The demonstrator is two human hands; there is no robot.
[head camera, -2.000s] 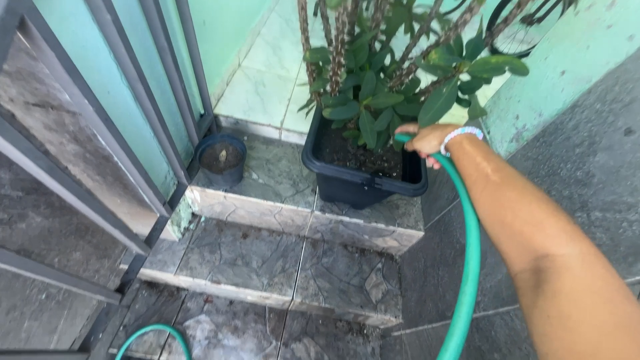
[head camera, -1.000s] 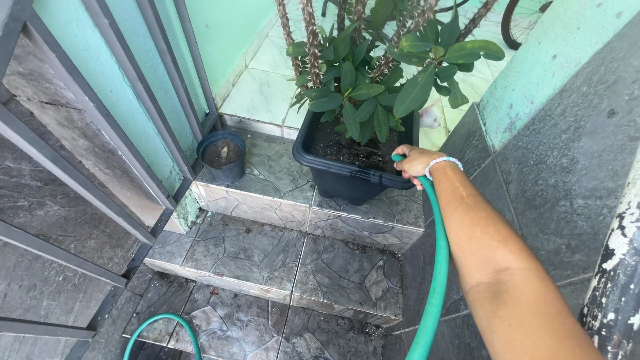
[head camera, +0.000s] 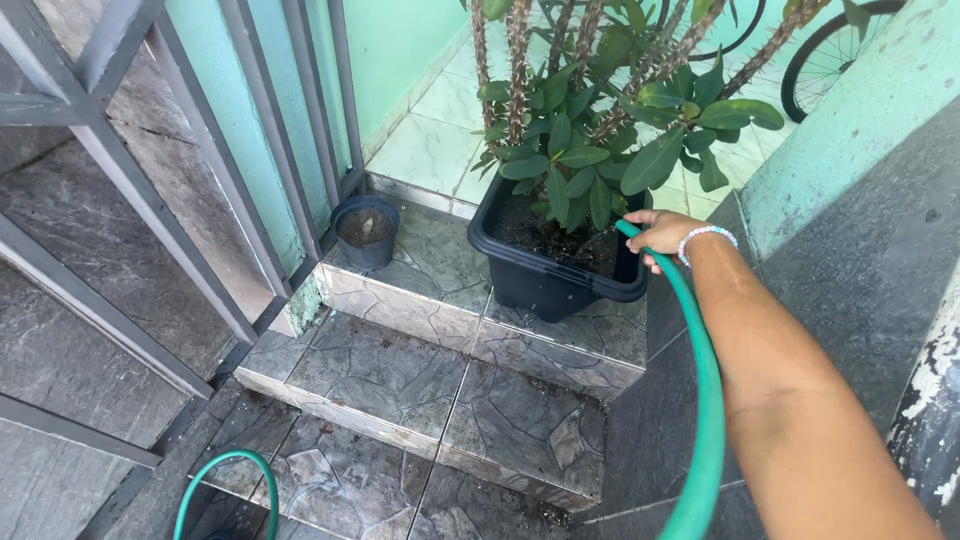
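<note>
My right hand (head camera: 664, 236), with a beaded bracelet at the wrist, grips a green garden hose (head camera: 701, 360) close to its end. The hose end sits over the right side of a large dark plastic planter (head camera: 559, 277), and a thin spray of water seems to come from it onto the soil. Thorny stems and broad green leaves of a crown-of-thorns plant (head camera: 577, 157) rise from the planter, which stands on the top tiled step. My left hand is out of view.
A small dark pot with soil (head camera: 366, 232) stands left of the planter. A grey metal gate (head camera: 202, 150) borders the left, a tiled wall (head camera: 847, 225) the right. Tiled steps (head camera: 375, 375) descend below, with a hose loop (head camera: 229, 459) at the bottom. A bicycle wheel (head camera: 832, 64) shows behind.
My right hand has stayed at the planter's right side with the hose held. Around two seconds ago the hose end was more covered by leaves; now it shows more plainly.
</note>
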